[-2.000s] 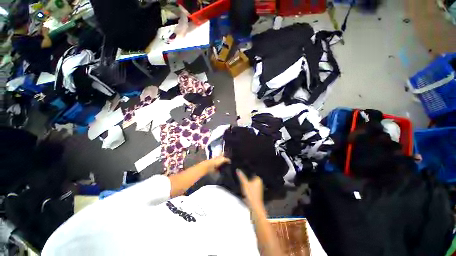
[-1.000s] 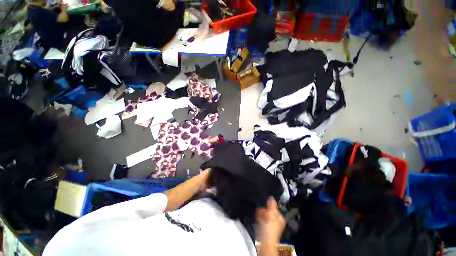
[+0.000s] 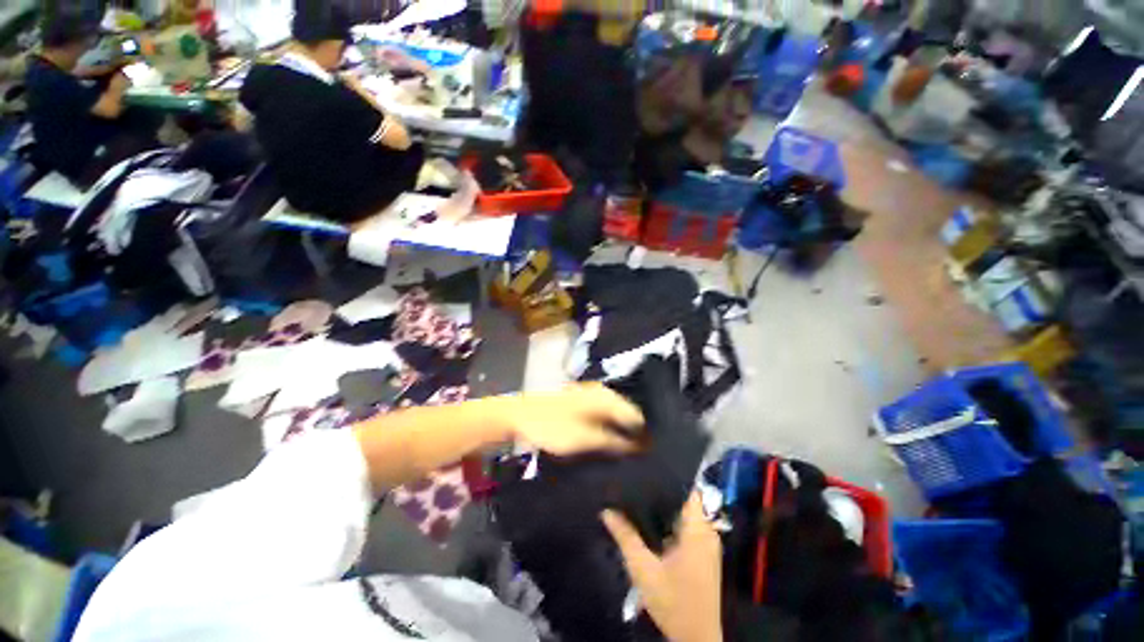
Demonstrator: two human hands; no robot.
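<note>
A black garment hangs bunched in front of my lap, with part of it raised between my hands. My left hand comes in from the left and lies over its upper part, fingers bent onto the cloth. My right hand is at its lower right side, thumb apart from the fingers, against the cloth. Both hands are a little blurred, and the fingertips are partly lost against the dark cloth.
Black-and-white garments lie on the floor ahead. A red crate with dark cloth stands right, with blue crates beyond. Printed pieces and white offcuts lie on the floor at left. Two people sit at sewing tables at upper left.
The view has tilted up, showing more of the room. My left hand has moved forward and right over the garment, and part of the cloth is lifted between my hands.
</note>
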